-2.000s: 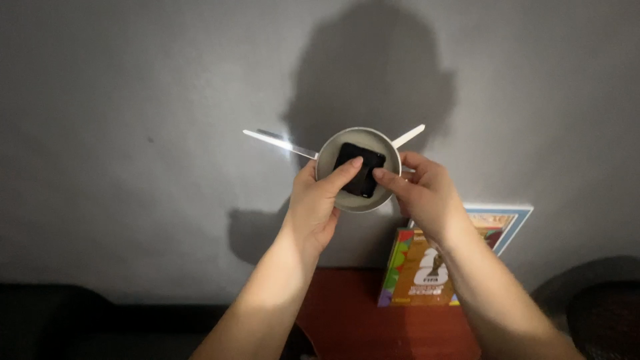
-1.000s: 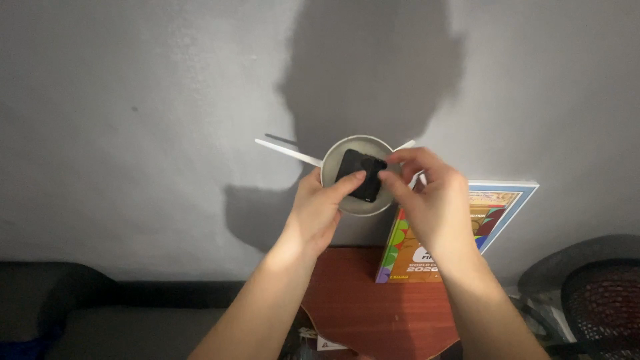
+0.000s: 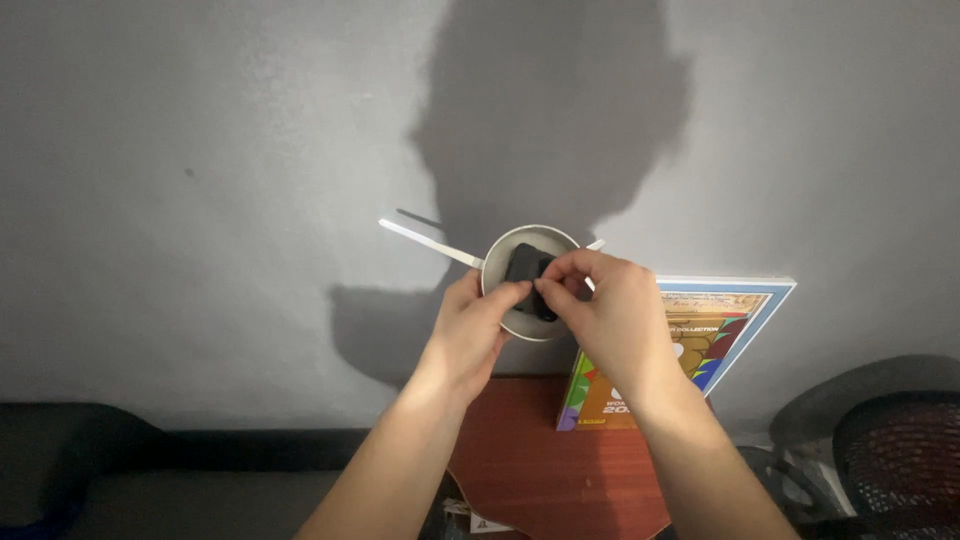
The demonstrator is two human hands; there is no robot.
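Observation:
A round, pale dish-shaped piece (image 3: 498,257) with white arms on both sides is held up in front of the grey wall. Inside it lies a small black rectangular device (image 3: 523,262). My left hand (image 3: 474,326) grips the round piece from the lower left, its thumb on the black device. At the device's right side, my right hand (image 3: 611,311) pinches with thumb and index finger; whether anything small is between the fingertips cannot be told. The right white arm is mostly hidden behind my right hand.
Below stands a reddish wooden table (image 3: 547,465) with a colourful album (image 3: 592,405) upright on it, in front of a blue-and-white frame (image 3: 772,300). A dark mesh chair (image 3: 900,457) is at the lower right, a dark sofa (image 3: 202,502) at the lower left.
My right hand has shifted from resting its thumb on the device to a raised pinch at the device's right side. My left hand keeps its hold.

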